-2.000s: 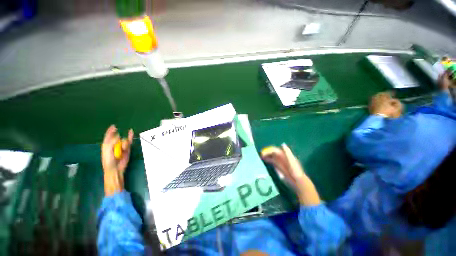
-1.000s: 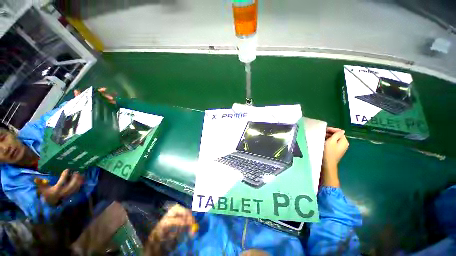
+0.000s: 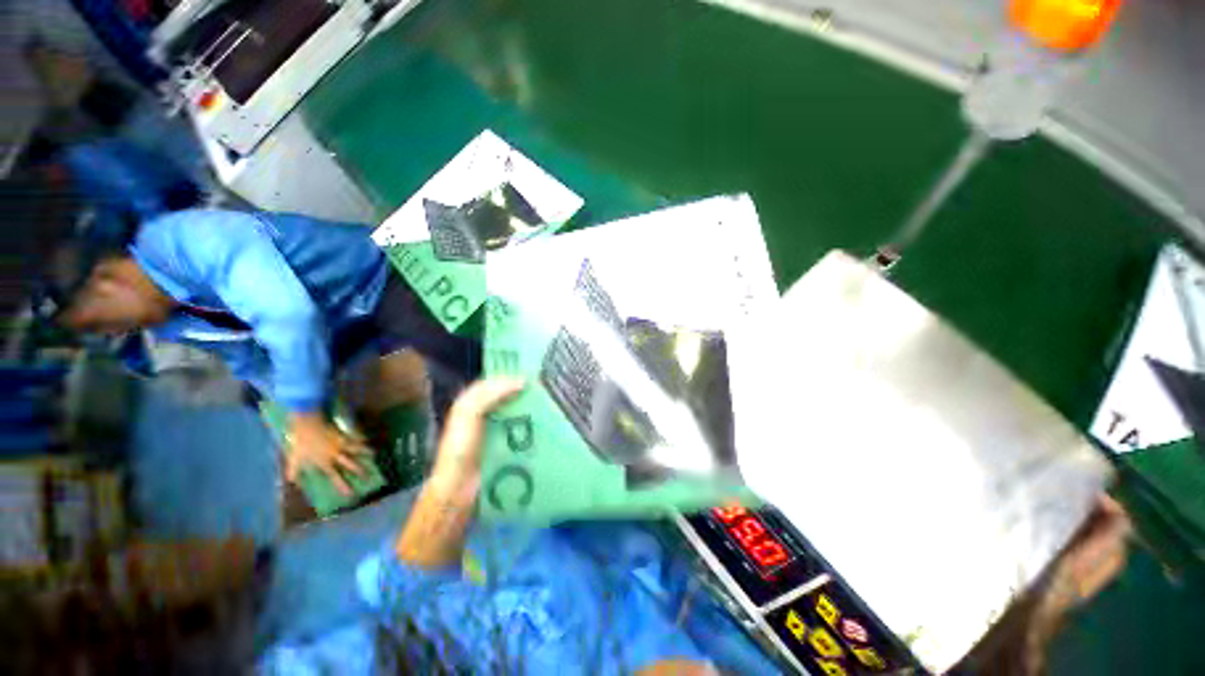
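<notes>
A white and green retail box (image 3: 634, 383) with a laptop picture is off to the left of the scale's pan, tilted and partly over the scale's left side. My left hand (image 3: 463, 456) grips its left edge. The silver weighing pan (image 3: 925, 462) shows bare, with glare on it. The red display (image 3: 751, 539) is lit, with yellow keys beside it. My right hand (image 3: 1086, 561) is at the pan's right edge, blurred and partly hidden, so its hold is unclear.
Another retail box (image 3: 482, 225) lies on the bench behind the held box. A crouching person in a blue smock (image 3: 271, 284) reaches into a carton at left. Another box (image 3: 1163, 370) lies at the right edge. The signal tower (image 3: 1004, 106) stands behind the scale.
The view has turned left. The box has moved off the pan to the left, now with my left hand on it. The other person has lowered a hand into the carton.
</notes>
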